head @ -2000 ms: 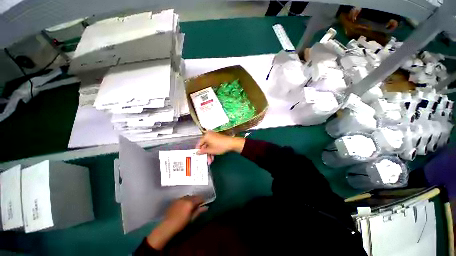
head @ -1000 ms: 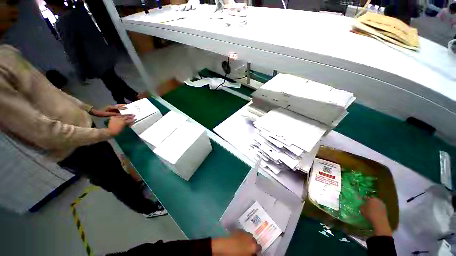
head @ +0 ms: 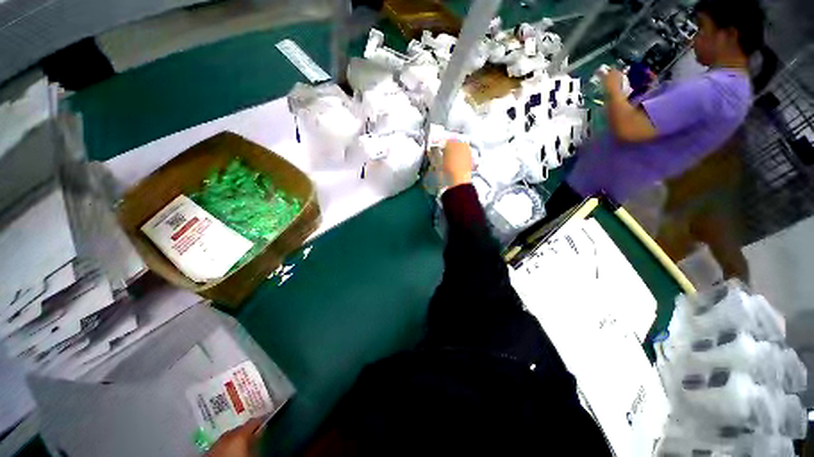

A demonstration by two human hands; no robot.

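The open white gift box [head: 116, 406] lies at the lower left. Inside it are an instruction card [head: 230, 399] with an orange-red band and a small green piece [head: 203, 438]. My left hand [head: 236, 440] is at the card's lower edge, cut off by the picture's bottom; its grip is unclear. My right hand [head: 458, 162] reaches out to the bagged products [head: 391, 161] and touches one near the strut; its fingertips are partly hidden. The brown parts bin [head: 223, 294] holds a green heap [head: 245, 201] and cards [head: 196, 239].
A stack of inner trays [head: 36, 205] stands at the left. Flat carton blanks [head: 598, 312] stand in a yellow-edged rack [head: 644, 241] at the right. More bagged units [head: 732, 375] are at the lower right. A person in purple [head: 683, 116] works beyond. A strut [head: 464, 58] crosses the products.
The view has swung right. My right hand has left the green heap in the bin and reached the bagged products. A green piece now shows in the gift box beside the card.
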